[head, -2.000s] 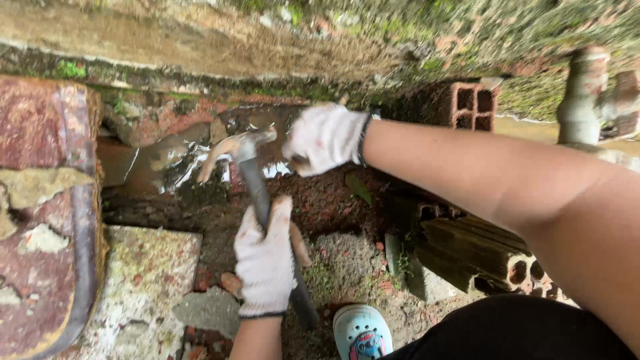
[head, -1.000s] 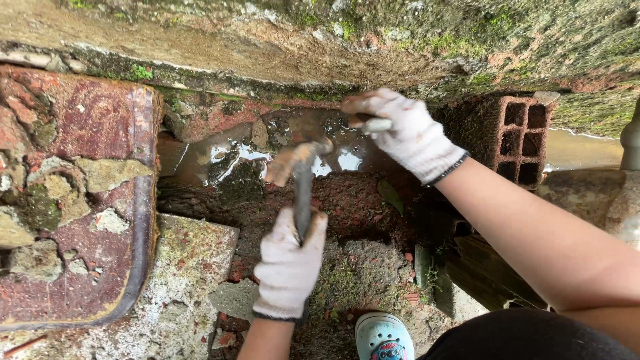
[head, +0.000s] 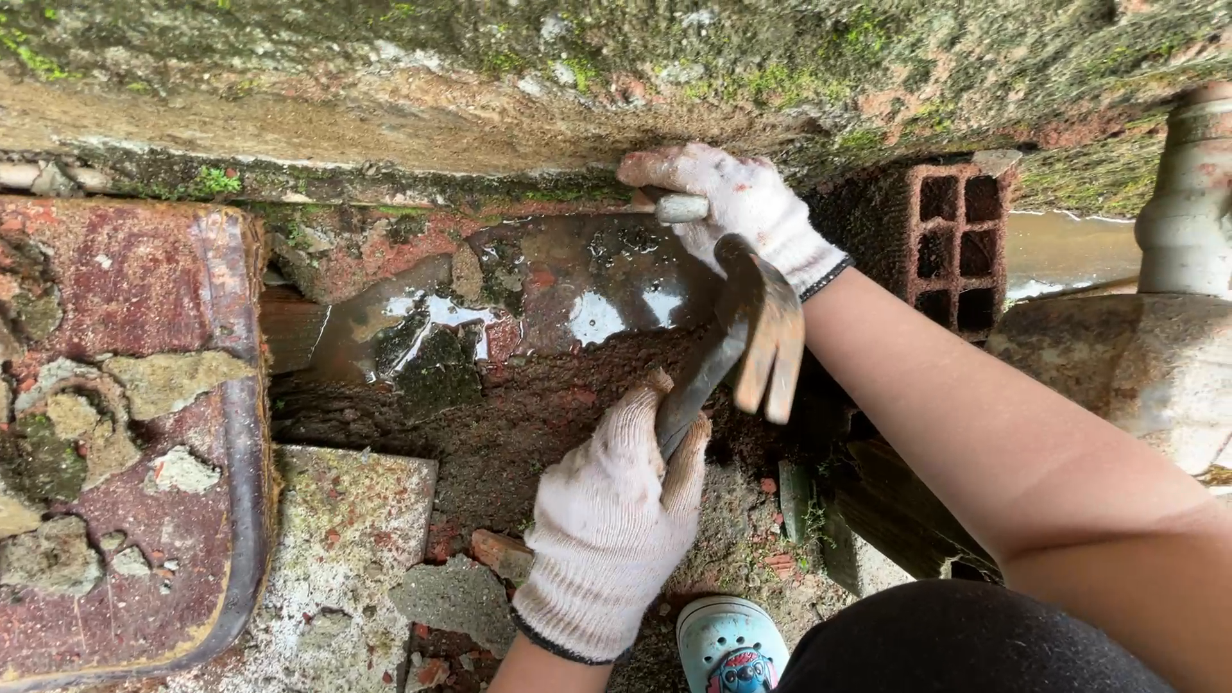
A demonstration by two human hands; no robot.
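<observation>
My left hand (head: 616, 510), in a white knit glove with a dark cuff, grips the dark handle of a claw hammer (head: 765, 327); the rusty claw points down and to the right. Above it, my right hand (head: 736, 202), in a matching soiled glove, is closed around a short grey rod-like tool (head: 681, 209), perhaps a chisel, whose rounded end sticks out to the left. The rest of that tool is hidden by the hand. This hand is near the foot of the mossy wall (head: 481, 106), above a trench with muddy water (head: 577, 279).
A dark red board (head: 125, 298) bearing broken mortar lies at left, beside a speckled slab (head: 337, 539). On the right are a hollow clay brick (head: 958, 241), a grey pipe (head: 1193, 202) and a curved stained surface (head: 1116, 356). A light blue clog (head: 731, 645) is at the bottom.
The hammer head, earlier over the puddle left of my right hand, is now below that hand and has turned. My right hand has shown the tool's end since one second ago. The view has shifted.
</observation>
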